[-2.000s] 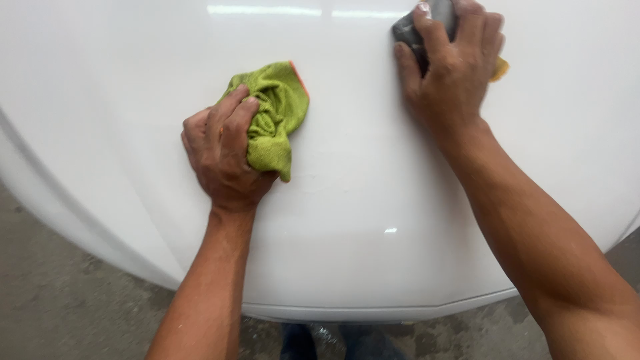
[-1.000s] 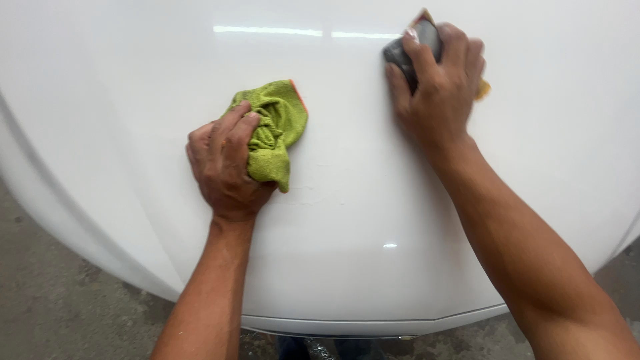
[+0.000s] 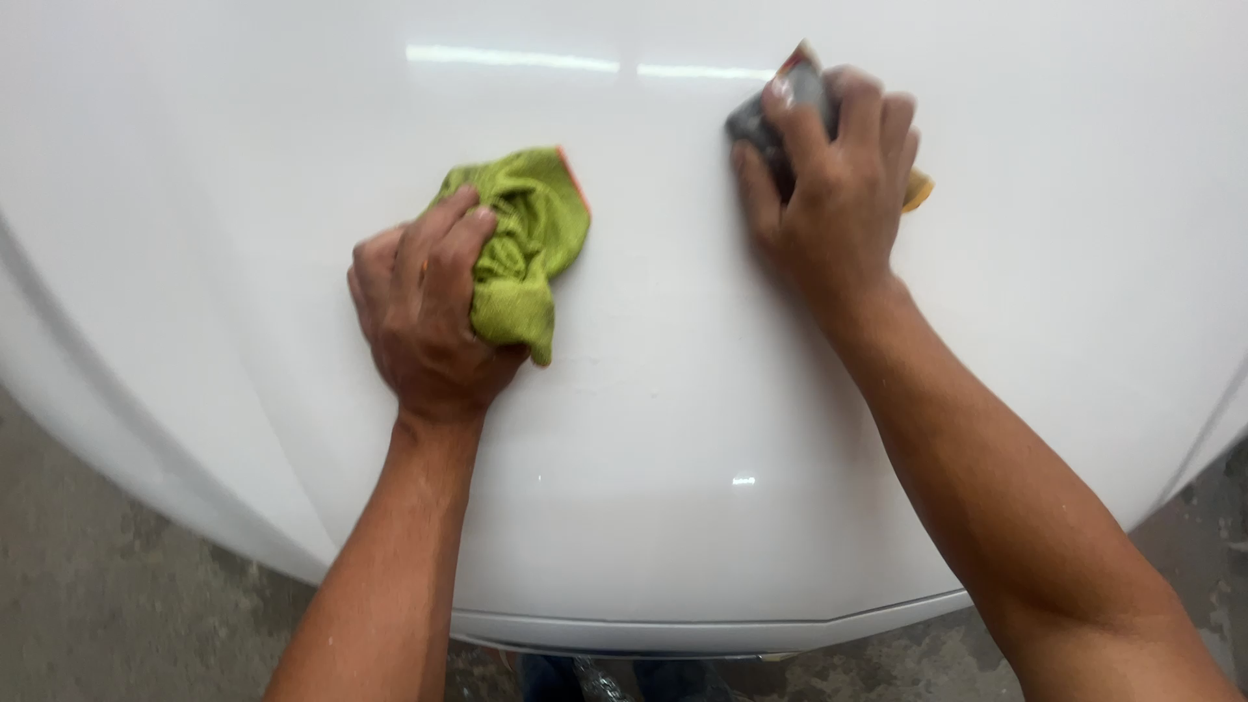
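My left hand (image 3: 419, 302) grips a crumpled green cloth (image 3: 526, 214) with an orange edge, resting on the glossy white car hood (image 3: 624, 439). Farther forward on the right, my right hand (image 3: 838, 175) holds a dark grey block (image 3: 751, 122) against the hood. A reddish-brown tip sticks up past the block's far side, and a yellow-orange piece (image 3: 917, 190) shows beside my outer fingers; whether the two are one sheet is hidden by the hand. The palm side of each hand is out of sight.
The hood's curved front edge (image 3: 643, 620) runs across the lower part of the view. Below it lie a stained concrete floor (image 3: 117, 585) and part of my legs in dark blue trousers (image 3: 682, 680). Bright light strips reflect on the hood.
Since two seconds ago my right hand has shifted slightly left and nearer with the block. My left hand stays on the cloth at nearly the same place.
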